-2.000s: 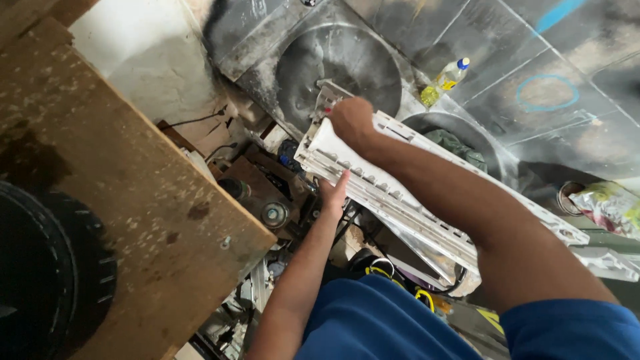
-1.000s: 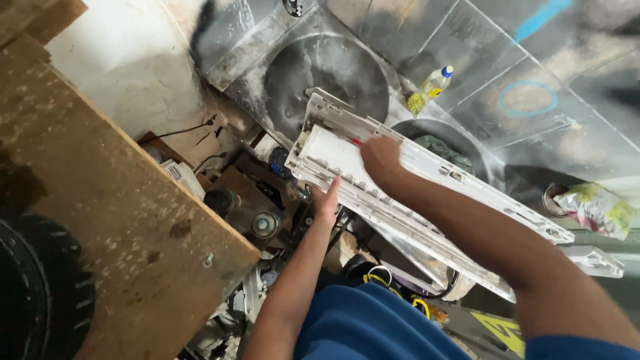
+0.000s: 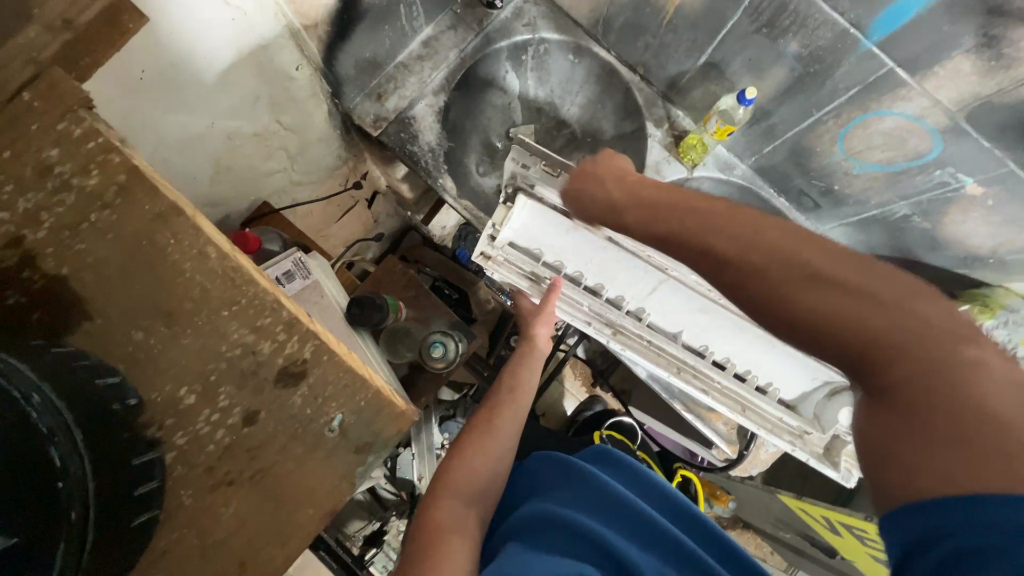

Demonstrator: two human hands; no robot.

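A long white plastic housing (image 3: 656, 308), slotted along its edge and grimy, lies slantwise across the view below a round dark basin (image 3: 552, 104). My left hand (image 3: 540, 312) grips its near edge, with the thumb on top and the fingers underneath. At the far edge, my right hand (image 3: 600, 188) is closed and slightly blurred; whether it holds anything cannot be seen. Beyond that hand, a narrow slotted part (image 3: 536, 164) of the housing reaches over the basin. My right forearm covers much of the housing's far side.
A stained wooden board (image 3: 200, 336) with a black ribbed round object (image 3: 72, 464) fills the left. Several bottles and jars, one a glass jar (image 3: 442, 350), stand below its edge. A bottle of yellow liquid (image 3: 718, 126) stands beside the basins. Yellow cord (image 3: 688, 484) hangs near my waist.
My right hand has moved along the housing's far edge toward the basin end since one second ago. My left hand keeps its hold on the near edge. The view has shifted somewhat.
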